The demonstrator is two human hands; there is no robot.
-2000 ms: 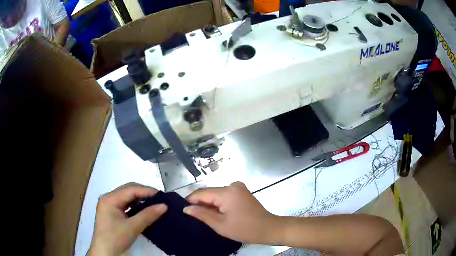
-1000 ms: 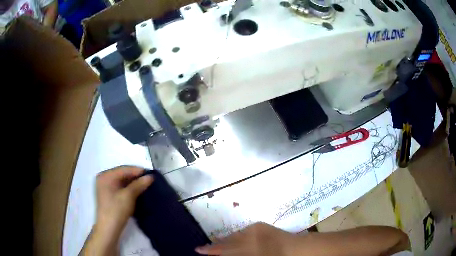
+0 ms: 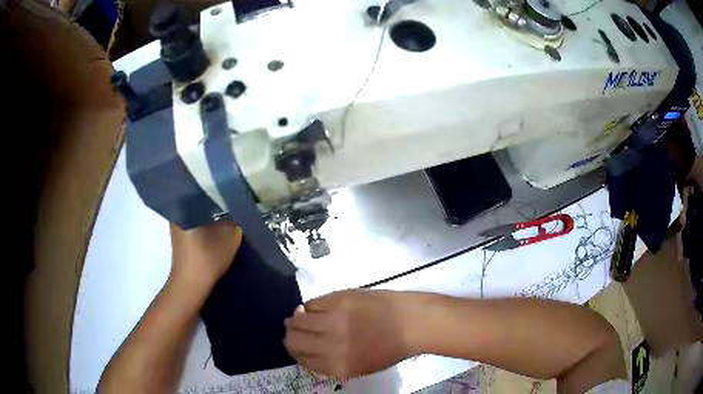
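Note:
A dark navy fabric piece [image 3: 250, 312] lies flat in front of the needle area [image 3: 312, 235], its upper end beside and partly behind the grey strap [image 3: 239, 185]. My left hand [image 3: 202, 254] is at the fabric's upper left edge, its fingers hidden under the machine's end cover and strap. My right hand [image 3: 351, 331] holds the fabric's right edge between thumb and fingers, below the needle area. The white sewing machine head [image 3: 432, 108] spans above both hands.
A black smartphone [image 3: 469, 187] lies under the machine arm. Red thread snips [image 3: 539, 228] lie to its right, near loose threads [image 3: 590, 242]. A yellow-and-black handle [image 3: 624, 246] and a dark cloth [image 3: 647, 188] are at the right. A cardboard box [image 3: 77, 154] stands at the left.
My left hand has moved up beside the machine's end with the fabric. My right hand has moved up and now pinches the fabric's right edge. The view has shifted closer to the machine.

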